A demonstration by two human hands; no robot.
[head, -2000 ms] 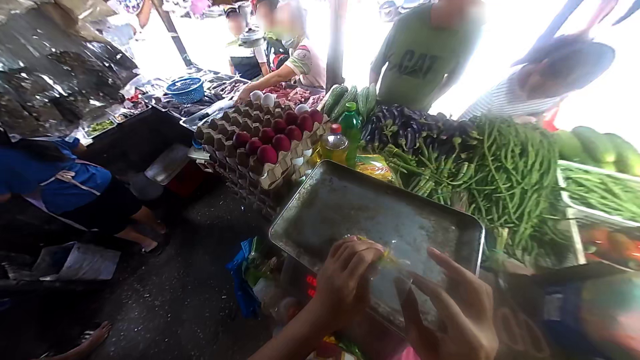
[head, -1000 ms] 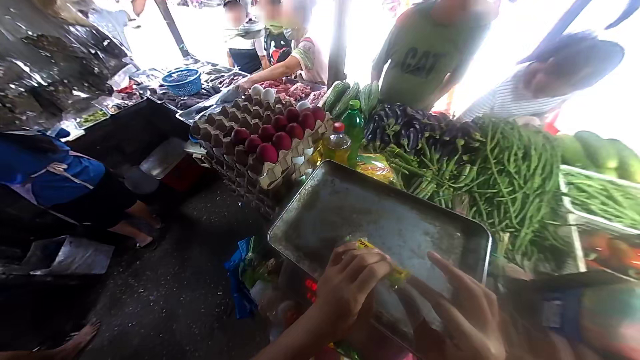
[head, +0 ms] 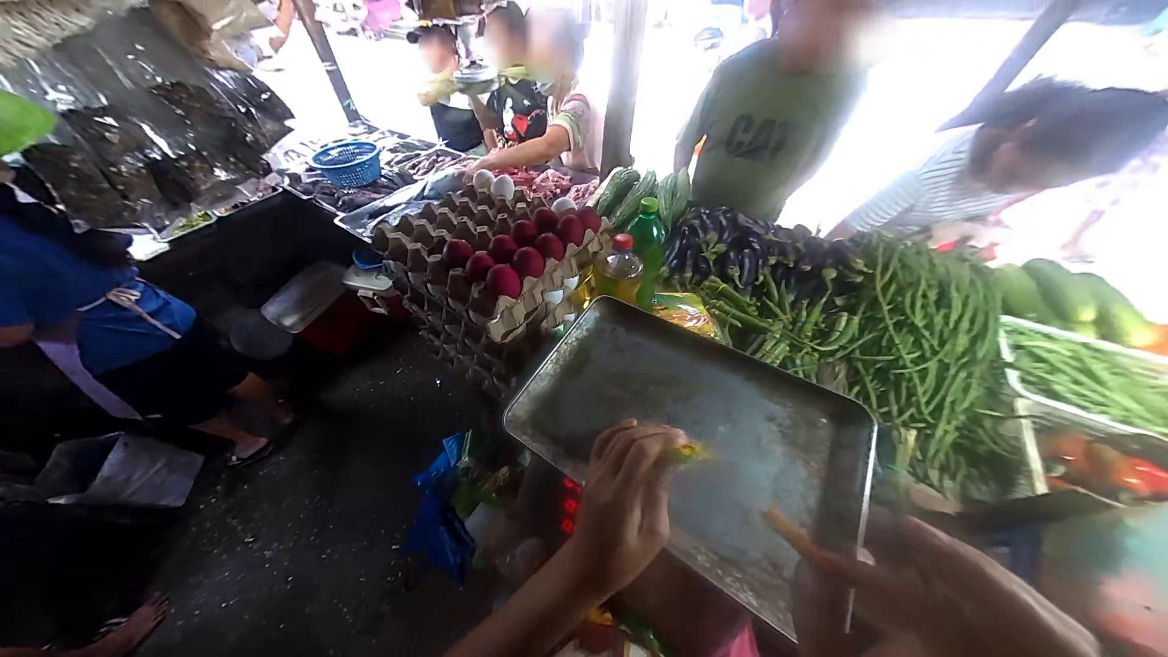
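Note:
A rectangular metal tray (head: 721, 438), scratched and stained, rests at a tilt atop what looks like a scale with a red lit display (head: 570, 505). Over its left part is my left hand (head: 630, 502), fingers curled around a small yellow-and-green item (head: 691, 451) that I cannot identify. My right hand (head: 940, 584) is blurred at the tray's right side, with one finger stretched over the tray; whether it holds anything cannot be told.
Cardboard egg trays (head: 511, 321) hold white and dark red eggs. Bottles (head: 620, 269), eggplants (head: 748, 246), long beans (head: 912, 338) and a white crate (head: 1022, 401) stand beyond the tray. A blue plastic bag (head: 443, 520) is left of it. People stand behind the stall and at left.
My right hand has moved to the right, away from my left hand, which stays over the tray with the yellow item. The person in blue at the left shows more in view.

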